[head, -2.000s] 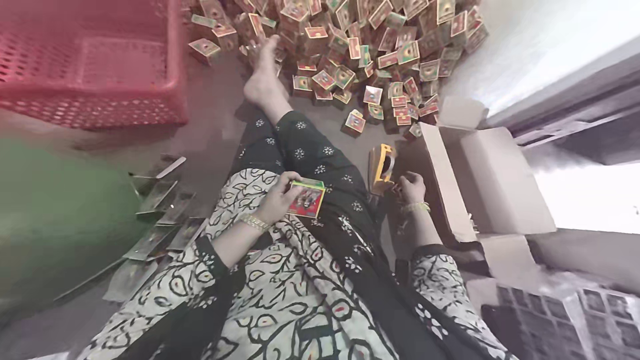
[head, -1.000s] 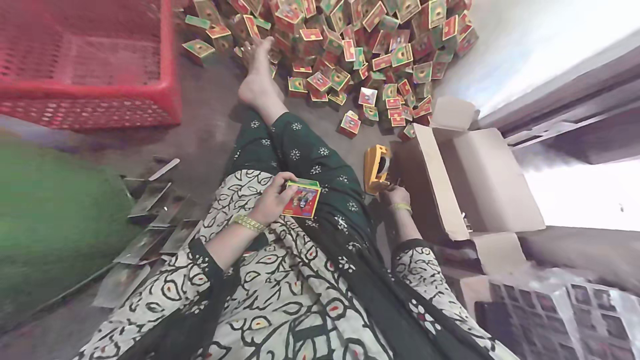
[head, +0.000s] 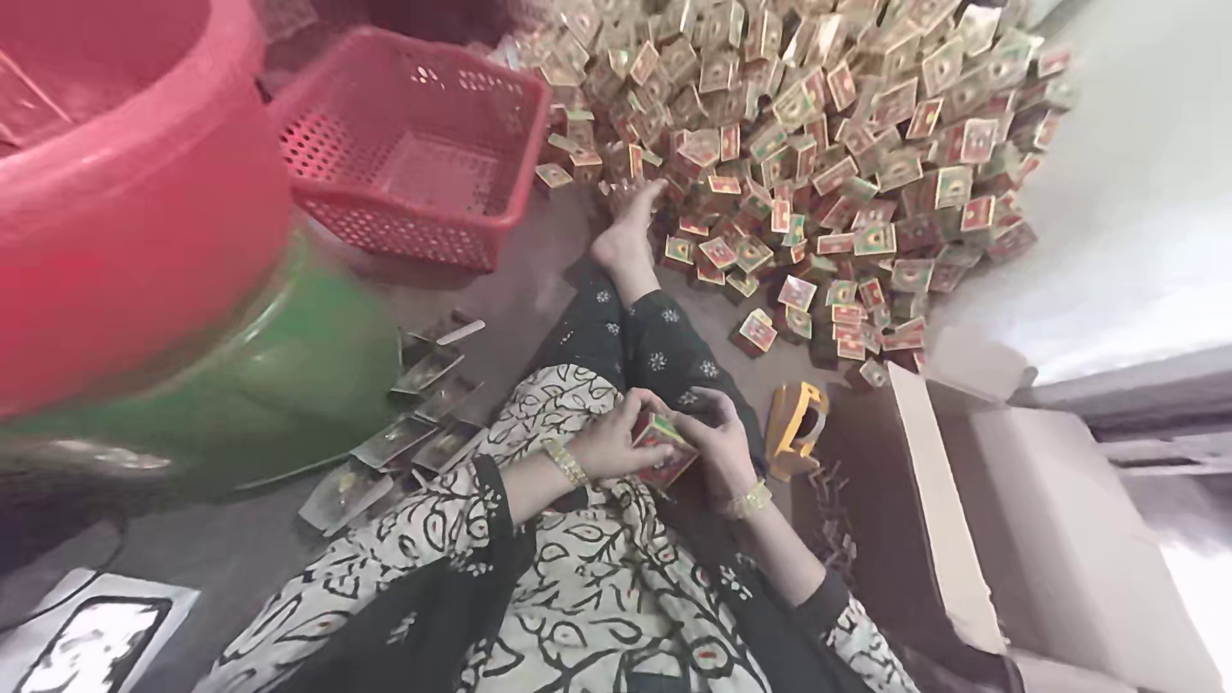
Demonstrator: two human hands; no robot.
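Observation:
Over my lap, my left hand (head: 621,441) holds a small red, green and yellow printed box (head: 666,460) between thumb and fingers. My right hand (head: 717,438) is at the box's right side, its fingers at the upper edge; whether it grips the box or only touches it, I cannot tell. A yellow tape dispenser (head: 797,423) lies on the floor to the right of my thigh. Beyond my bare foot, a big heap of similar small boxes (head: 808,173) spreads over the floor.
A red perforated plastic basket (head: 510,217) stands at the upper left, near a large red tub (head: 144,221) and a green one (head: 289,371). Several flat clear-looking packets (head: 390,443) lie left of my legs. An open cardboard carton (head: 938,510) stands at the right.
My right hand has moved from beside the tape dispenser to the box in my left hand. The view has swung left, showing more of the tubs.

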